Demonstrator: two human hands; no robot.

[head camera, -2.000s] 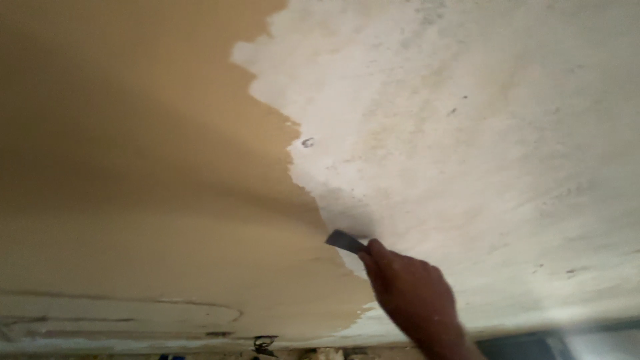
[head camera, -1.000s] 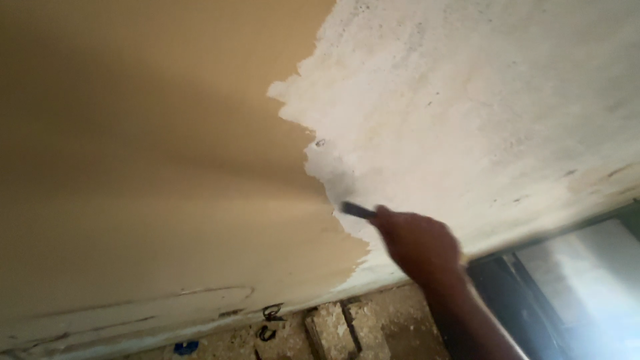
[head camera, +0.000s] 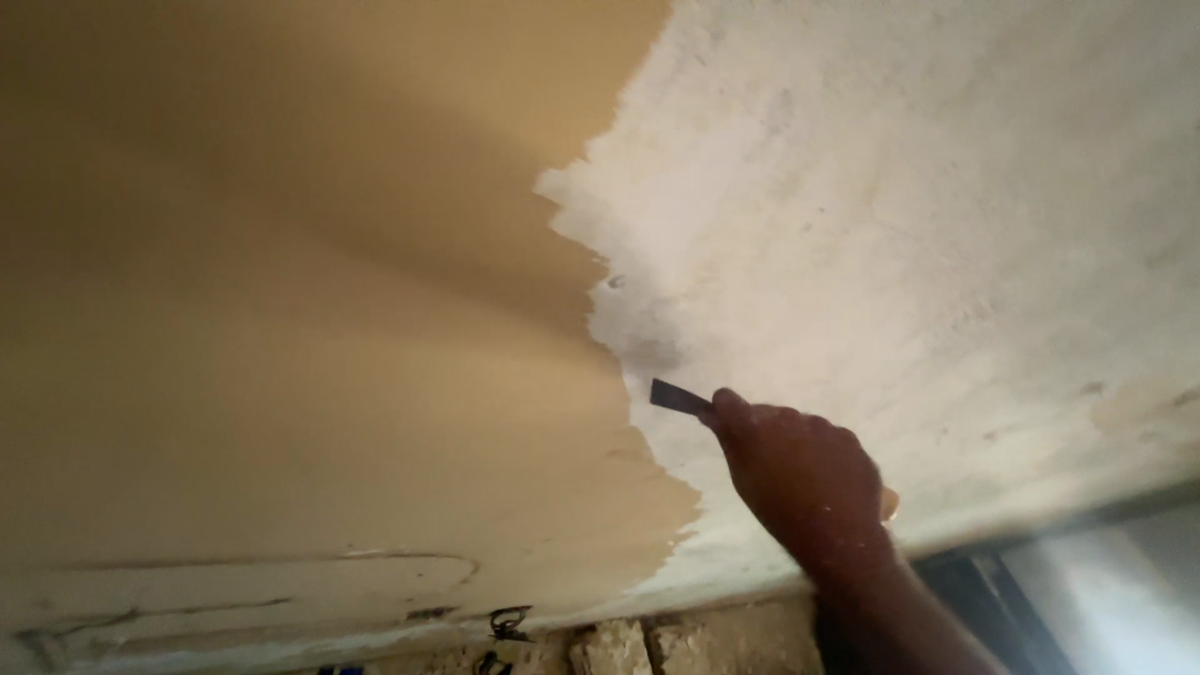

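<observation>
My right hand (head camera: 806,469) grips a scraper with a flat dark metal blade (head camera: 680,397), at the right of centre. The blade lies over the bare whitish surface (head camera: 844,234), just right of a jagged paint edge; whether it touches cannot be told. Tan paint (head camera: 328,281) covers the left part of the same surface. A small dark mark (head camera: 616,281) sits near the edge, above the blade. The hand and forearm cast a soft shadow. My left hand is not in view.
Dark cracks (head camera: 272,562) run through the tan paint at the lower left. Black wires (head camera: 509,623) hang by the bottom border, above a rough, worn wall (head camera: 609,652). A dark frame and a bright pale panel (head camera: 1116,591) stand at the lower right.
The scraper has shifted along the jagged paint edge, staying close to it, still in my right hand. The view has tilted somewhat between frames.
</observation>
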